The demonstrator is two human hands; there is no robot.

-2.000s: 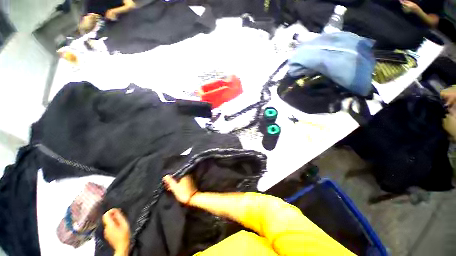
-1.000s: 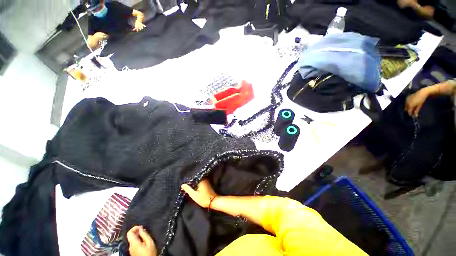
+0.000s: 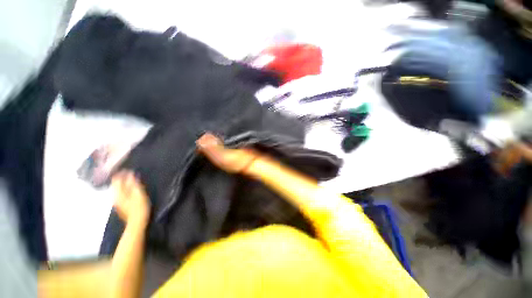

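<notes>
The frame is strongly blurred. A black jacket (image 3: 192,192) lies over the table edge and lap, its trimmed edge showing as a pale streaked line. My right hand (image 3: 219,152), in a yellow sleeve, grips the jacket's edge near the middle, fingertips on the trim. My left hand (image 3: 129,195) is at the jacket's left side, fingers pointing up; whether it holds anything is too blurred to tell. No needle or thread can be made out. The striped bundle (image 3: 96,166) lies on the table just left of my left hand.
A second black garment (image 3: 146,70) is spread beyond. Farther right are a red holder (image 3: 297,61), green-ended cones (image 3: 357,131) and a black bag (image 3: 411,96) with denim (image 3: 461,64). A blue crate (image 3: 394,233) is below the table; another person's hand (image 3: 510,156) is at right.
The view has tilted down, so the table's things sit higher and my yellow top fills more of the bottom. My left hand shows more fully, its fingers raised. My right hand stays on the jacket edge.
</notes>
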